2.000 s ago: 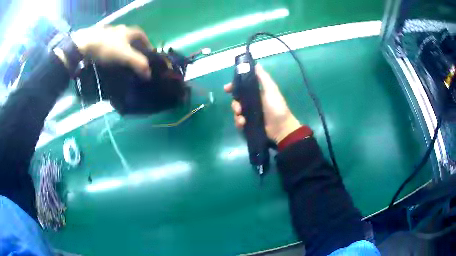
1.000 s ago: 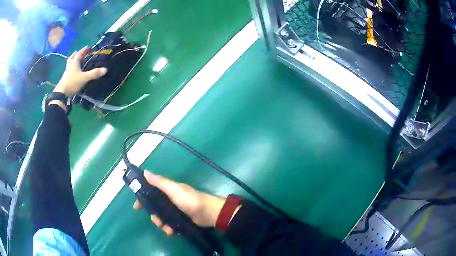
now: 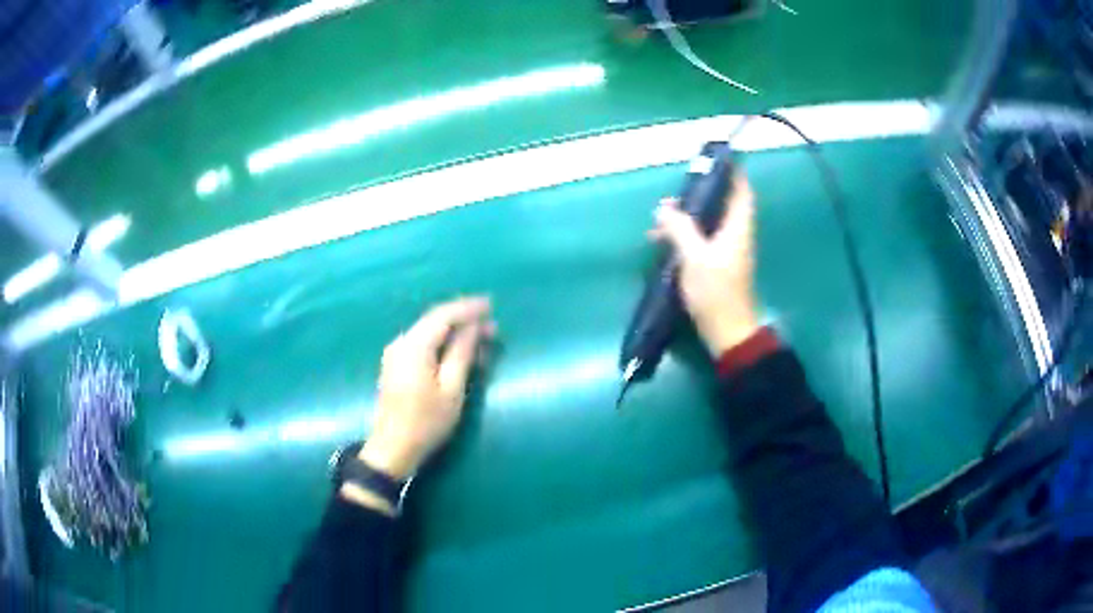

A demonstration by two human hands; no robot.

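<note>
My right hand holds the black electric screwdriver, its thin bit pointing down and towards me. My left hand, blurred, is over the middle of the green bench with its fingers bent; nothing is seen in it. A black module with a flat white cable is beyond the white edge strip, cut off by the top edge of the picture. The purple-white lead bundle lies at the left, with a white ring beside it.
The black screwdriver cord runs down to the right of my right hand. Small dark specks lie left of centre. The white edge strip crosses behind the bench. A metal frame with parts behind it stands at the right.
My left hand has let go of the black module and come back over the bench. The module now lies at the top edge. The view has turned, and the lead bundle shows again.
</note>
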